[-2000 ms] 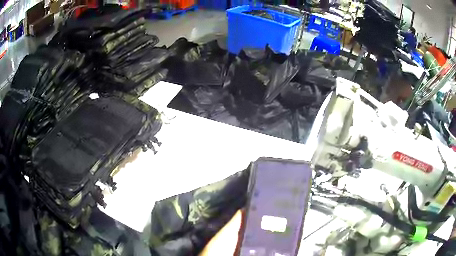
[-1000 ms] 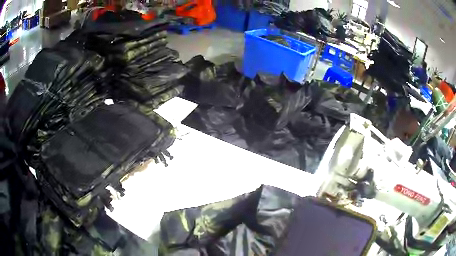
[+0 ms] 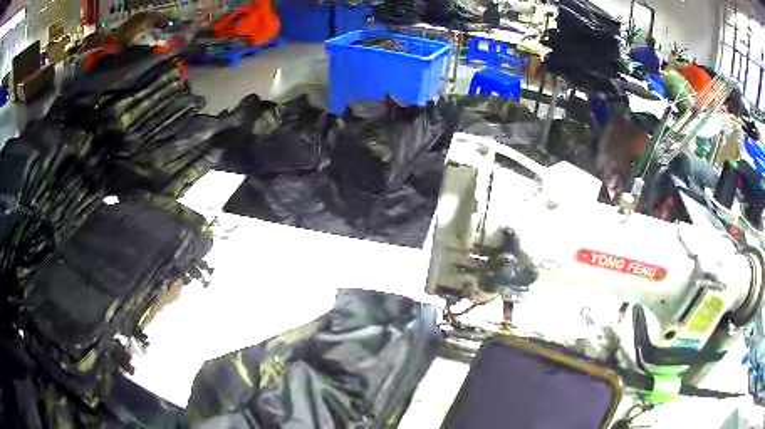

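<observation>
A smartphone point(image 3: 533, 392) with a dark screen is at the bottom edge, in front of the sewing machine point(image 3: 579, 243), its lower part cut off. No hand shows on its visible part. A floppy black and camouflage backpack piece point(image 3: 335, 360) lies on the white table point(image 3: 277, 268), left of the phone, with its right end near the needle area. Neither my left hand nor my right hand is in view. Whether a hand holds the phone from below is hidden.
Backpack front panels point(image 3: 109, 268) are stacked at the left. Black cloth pieces point(image 3: 377, 167) are heaped behind the table. A blue plastic bin point(image 3: 386, 71) stands on the floor behind. Black binding tape passes a bright green clip point(image 3: 665, 387) at the lower right.
The view has turned right, bringing the machine nearer the centre. The phone sits lower than at first, its screen now dark. The fingers seen beside it two seconds ago are out of the picture.
</observation>
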